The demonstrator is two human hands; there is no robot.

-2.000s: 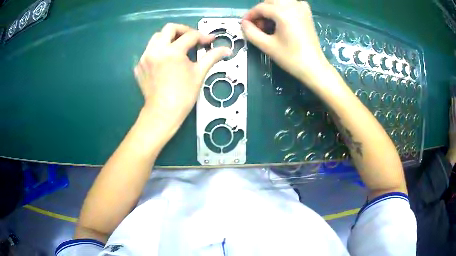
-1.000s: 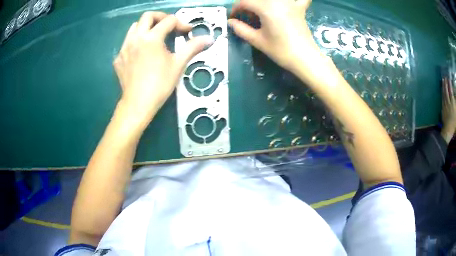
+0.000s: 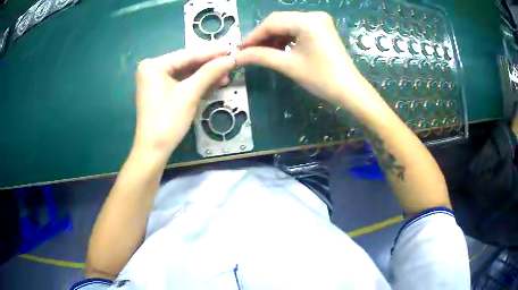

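Note:
A silver-white metal plate (image 3: 222, 146) with three round openings lies on the green surface, its length pointing away from me. The top and bottom openings show; the middle one is mostly hidden by my hands. My left hand (image 3: 173, 99) is over the plate's left edge with thumb and fingertips pinched together. My right hand (image 3: 301, 51) comes from the right, its thumb and index fingertips meeting the left fingertips over the plate's middle. Anything between the fingertips is too small to make out. A clear blister tray (image 3: 417, 85) with rows of round pockets lies to the right, partly under my right forearm.
Another plate with round openings (image 3: 42, 14) lies at the far left. The bench edge (image 3: 74, 179) runs in front of my body. Blue stool parts (image 3: 42, 218) stand below at left. A person's dark-clothed arm (image 3: 483, 181) is at the right edge.
Both hands have moved from the plate's top opening to its middle, and their fingertips have come together. The plate appears further left and higher in view, slightly tilted.

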